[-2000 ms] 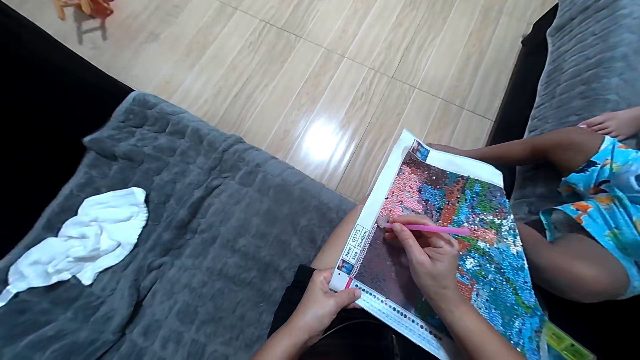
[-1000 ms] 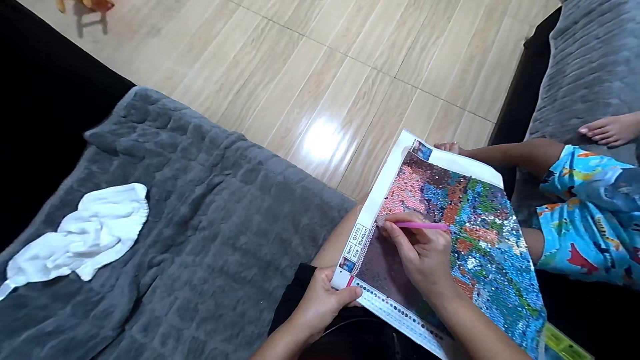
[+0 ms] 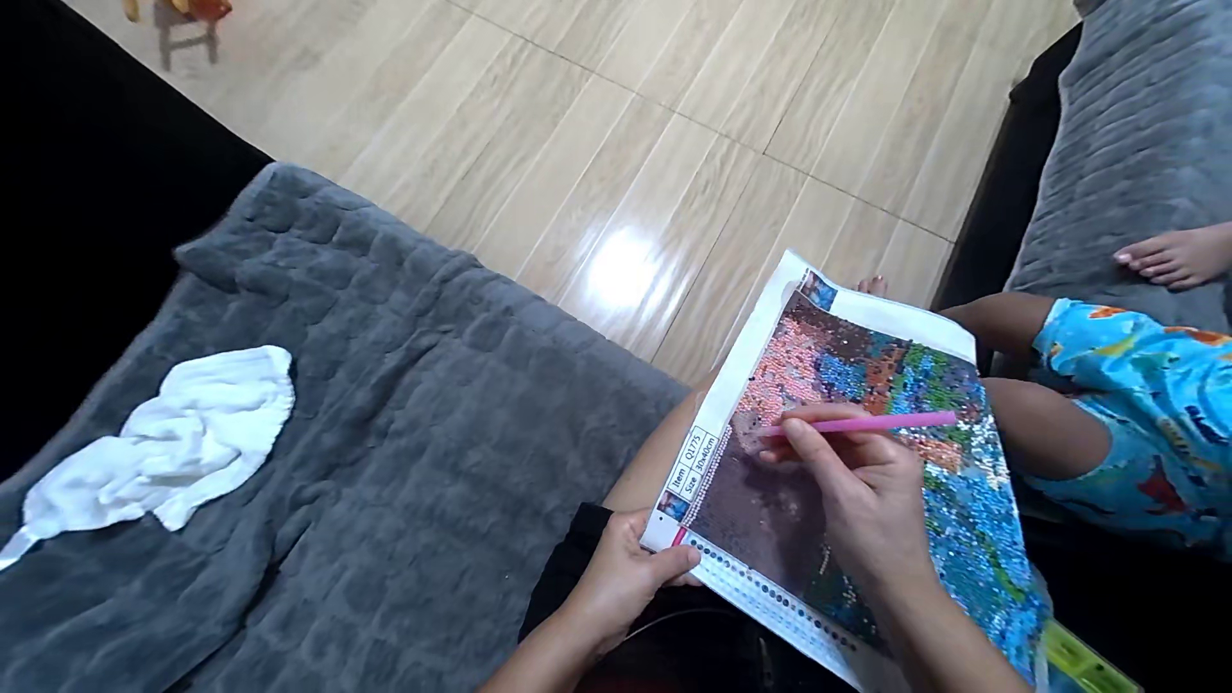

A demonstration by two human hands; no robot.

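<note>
A diamond painting canvas [image 3: 972, 539] with a white printed border rests tilted across my lap. My left hand [image 3: 630, 573] grips its lower left corner, thumb on top and fingers beneath. My right hand [image 3: 866, 491] holds a pink diamond painting pen [image 3: 895, 422] between thumb and fingers, its tip at the left part of the canvas, just below a patch of pink drills. Multicoloured drills cover the canvas's right side, while a dull brown area lies at lower left. Whether a drill sits on the pen tip cannot be told.
A grey quilted blanket [image 3: 433, 462] covers the seat at left, with a crumpled white cloth [image 3: 183, 443] on it. At right another person sits in blue patterned shorts [image 3: 1136, 404], legs near the canvas edge. A green plastic tray [image 3: 1083, 659] shows at lower right. Wood-look floor [image 3: 577, 144] lies ahead.
The other person's legs and shorts have shifted. My right hand and the pen have moved slightly over the canvas; my left hand keeps its hold on the corner.
</note>
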